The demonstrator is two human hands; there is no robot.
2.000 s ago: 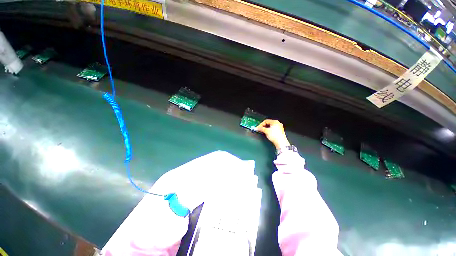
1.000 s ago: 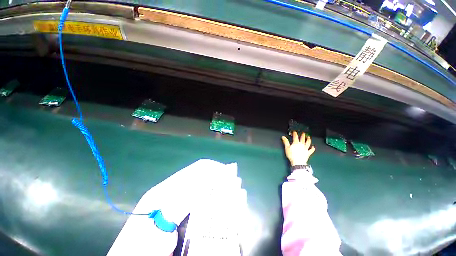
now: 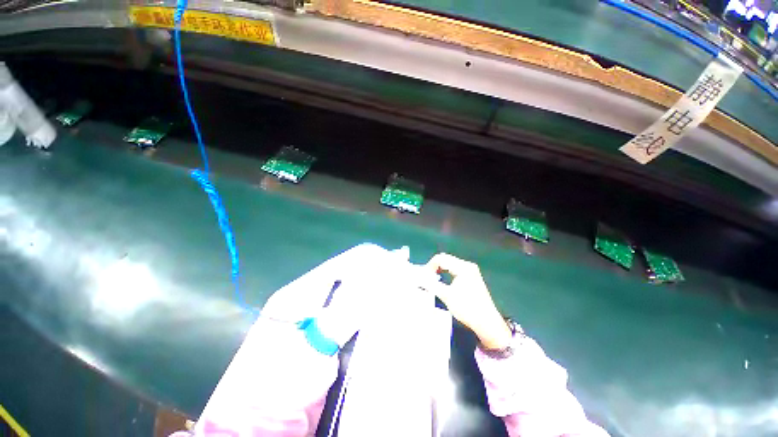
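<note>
A long, overexposed white sheet (image 3: 397,367) hangs below my left hand (image 3: 375,273), which is washed out and blends with it. The blue wrist strap (image 3: 318,335) is at my left wrist. My right hand (image 3: 448,282) is at the sheet's upper right edge, thumb and index finger curled together in a ring. Whether a small piece is between those fingertips cannot be seen. Beyond both hands, green circuit boards lie spaced in a row on the dark strip, one (image 3: 402,195) just above my hands and another (image 3: 527,223) to its right.
The coiled blue cord (image 3: 220,218) hangs at the left and runs to the strap. Another person's white-sleeved arm (image 3: 21,111) is at the far left edge. Behind the strip are a metal rail (image 3: 409,64), a yellow label (image 3: 205,24) and a white tag (image 3: 680,109).
My right hand has drawn back from a board on the strip, where its fingers were spread, to the white sheet at my left hand. The view has shifted, and the arm at far left shows again.
</note>
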